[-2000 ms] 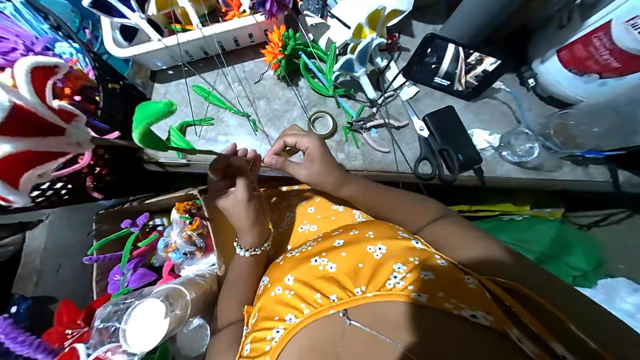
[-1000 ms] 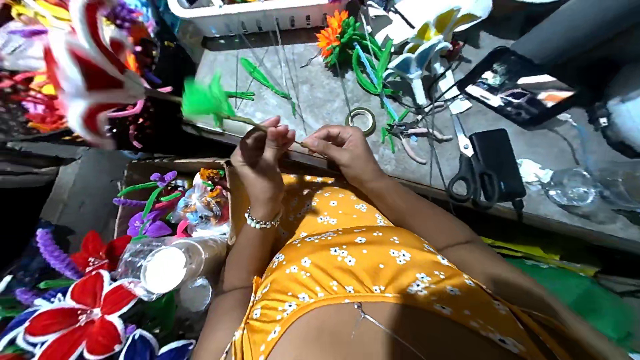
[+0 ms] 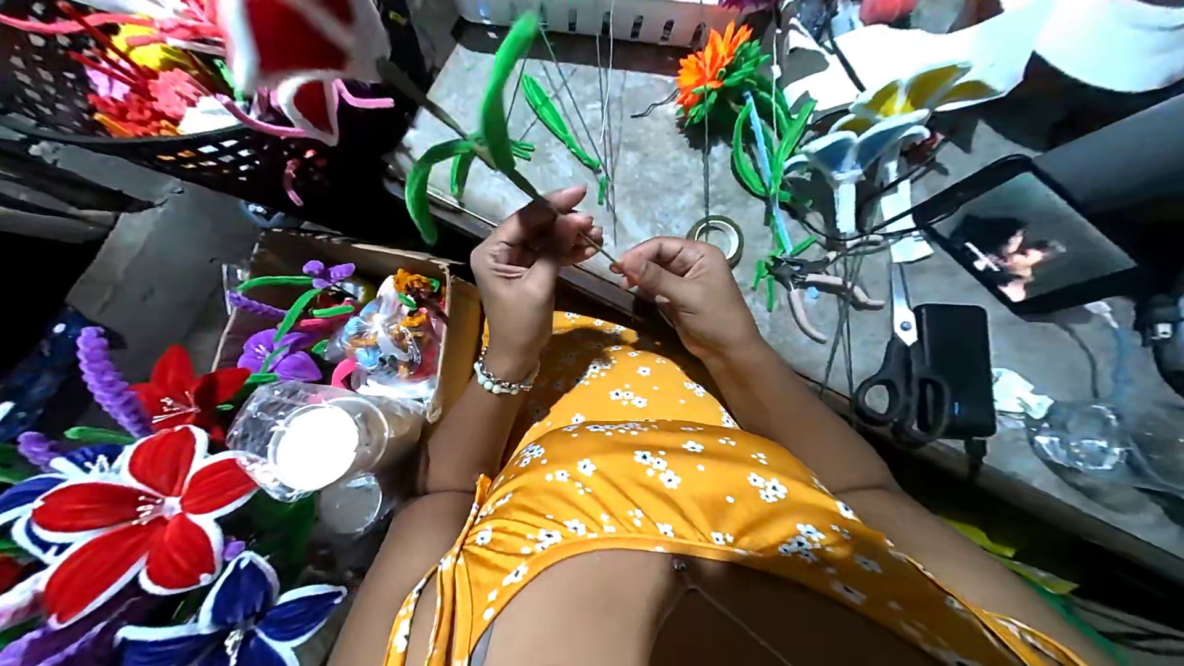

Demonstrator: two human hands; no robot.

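My left hand (image 3: 527, 268) holds the thin stem of an artificial flower between its fingers, left of centre. Green fuzzy leaves (image 3: 499, 102) branch from the stem above that hand, and a red and white bloom (image 3: 301, 46), blurred, is at its upper end. My right hand (image 3: 684, 282) pinches the lower end of the same stem, a little right of my left hand. A roll of tape (image 3: 717, 240) lies on the worktop just beyond my right hand. Near it are pliers (image 3: 814, 282) and an orange flower (image 3: 712, 65) with green leaves.
Black-handled scissors (image 3: 902, 388), a power bank (image 3: 957, 370) and a phone-like screen (image 3: 1031, 231) lie at right. A cardboard box (image 3: 460, 342) of small items, clear plastic cups (image 3: 319, 444) and red and blue flowers (image 3: 148, 518) stand at lower left. A black basket (image 3: 185, 157) and a white basket (image 3: 592, 20) are behind.
The leaves and bloom on the held stem have turned, with the leaves now spread differently. Both hands remain on the stem, close together.
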